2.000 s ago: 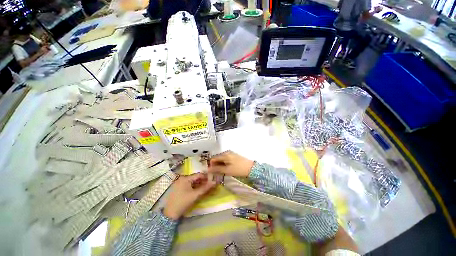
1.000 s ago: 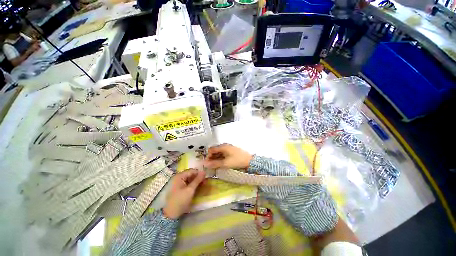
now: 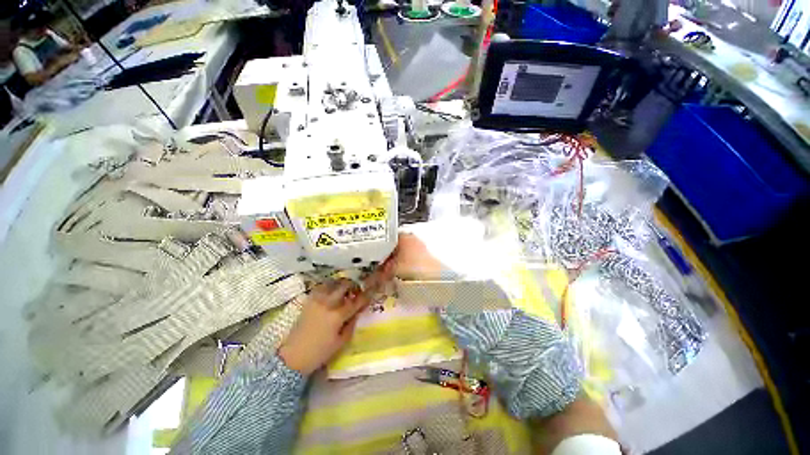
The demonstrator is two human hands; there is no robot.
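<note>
A beige ribbed strap (image 3: 453, 294) lies from the needle area of the white sewing machine (image 3: 342, 218) out to the right, over my right sleeve. My right hand (image 3: 416, 260) is at the strap's inner end, close under the machine head, its fingertips partly hidden. My left hand (image 3: 321, 322) is beside it, fingers bent at the needle area. What its fingertips touch is hidden or blurred. Thread snips (image 3: 453, 382) with a red-orange handle lie on the striped sheeting below the hands.
A large heap of beige straps (image 3: 169, 307) with metal buckles lies at left. Clear bags (image 3: 613, 302) with silver hardware lie at right. A screen (image 3: 543, 87) stands behind them. A blue bin (image 3: 728, 173) is on the floor at right. More straps (image 3: 444, 442) lie at the bottom edge.
Both hands have moved in under the machine head, with the strap's inner end at the needle area. The view has shifted slightly.
</note>
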